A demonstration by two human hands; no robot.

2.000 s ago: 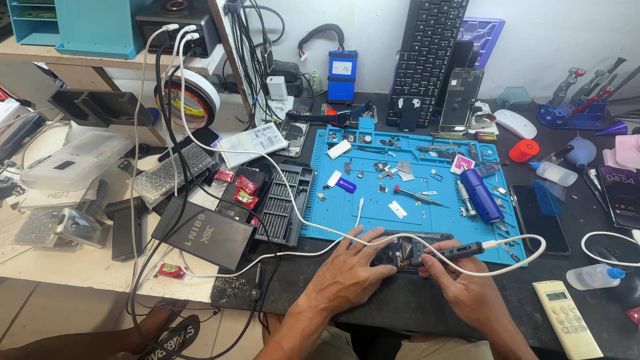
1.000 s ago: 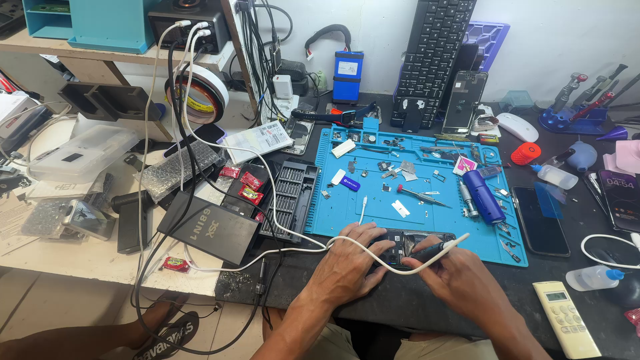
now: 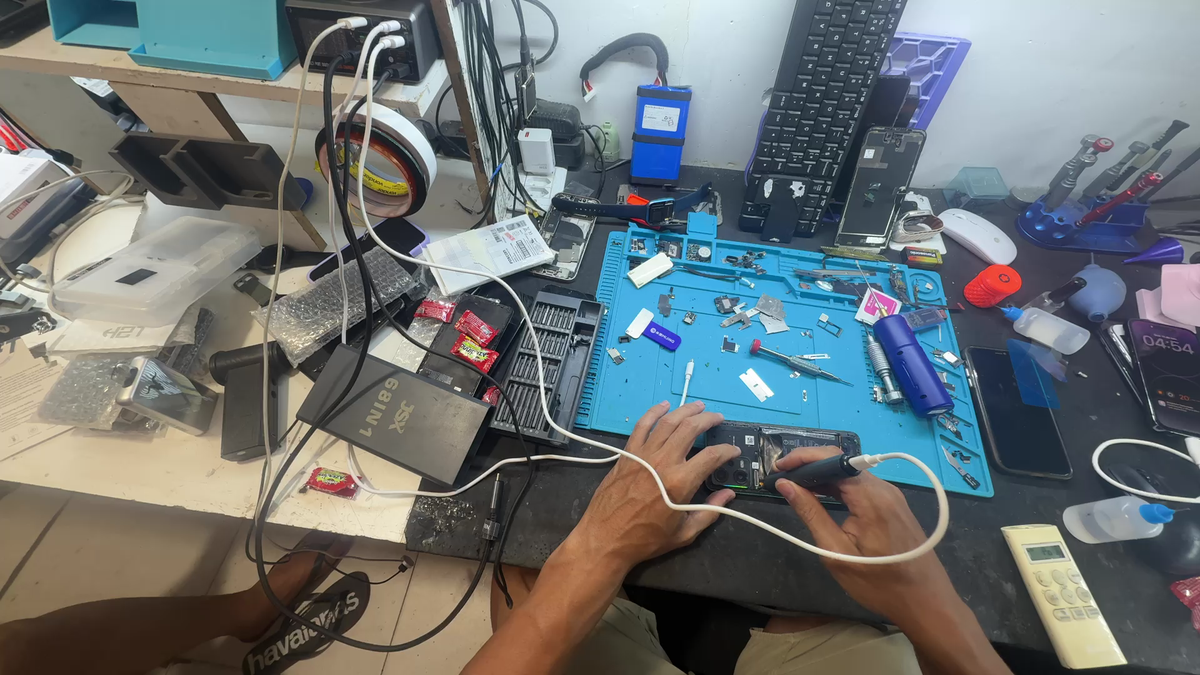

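Note:
An opened smartphone [image 3: 806, 445] lies flat at the front edge of the blue silicone repair mat [image 3: 694, 398], its inner parts exposed. My left hand [image 3: 652, 478] rests on the phone's left end, fingers spread over it. In my right hand [image 3: 867, 511] is a black pen-shaped tool [image 3: 817, 471] with a white cable [image 3: 923, 473] plugged into its rear; its tip points down at the phone's middle. Whether the tip touches the phone cannot be told. On the mat lie a screwdriver [image 3: 797, 361], a dark blue cylindrical tool [image 3: 911, 366] and small phone parts.
The white cable loops across my left wrist. Left of the mat are a screwdriver bit case [image 3: 547, 361] and a black box [image 3: 394, 412]. Another phone [image 3: 1017, 412], a dropper bottle [image 3: 1111, 518] and a remote control [image 3: 1061, 595] lie to the right. Another person's leg [image 3: 187, 600] shows at lower left.
The black tool in my right hand has swung from lying along the phone's right side to pointing across its middle. The cable's loop has shifted with it. My left hand stays at the phone.

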